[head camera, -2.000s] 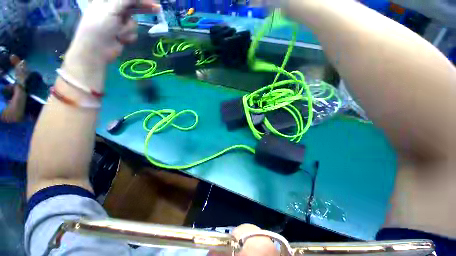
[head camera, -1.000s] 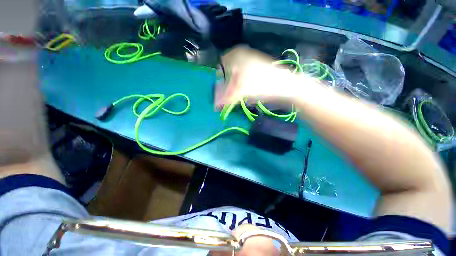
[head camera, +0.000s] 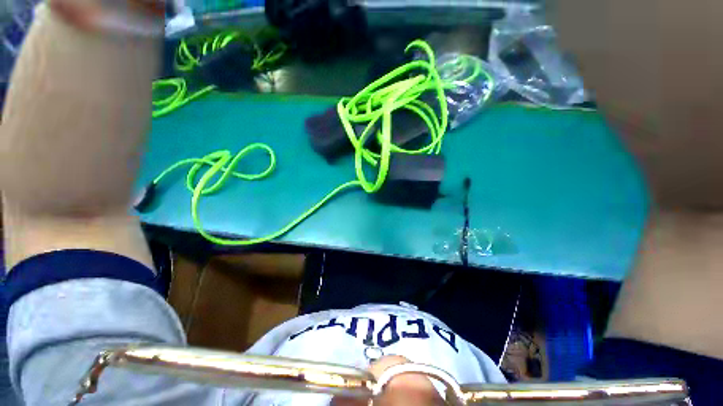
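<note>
Both my forearms reach up past the frame's top edge, at the far left and far right; neither hand shows. A black box unit (head camera: 410, 181) lies on the green bench, joined to a green cable (head camera: 277, 235) that loops left. The cable's dark end connector (head camera: 144, 197) lies beside my left forearm. A thin black lead (head camera: 466, 218) runs from the box side to the bench's front edge. A tangled pile of green cable (head camera: 388, 107) lies over another black box (head camera: 328, 133) just behind.
Clear bags (head camera: 536, 65) lie at the back right, with green cable beside them. More green coils (head camera: 168, 96) and a dark unit (head camera: 227, 67) are at the back left. Black items (head camera: 317, 24) are at the top middle. A brown carton (head camera: 247, 295) stands below the bench's front edge.
My right forearm has swung from across the bench to the far right, and its hand has left the picture. The green tangle is uncovered and lies partly over the front box. The view has shifted.
</note>
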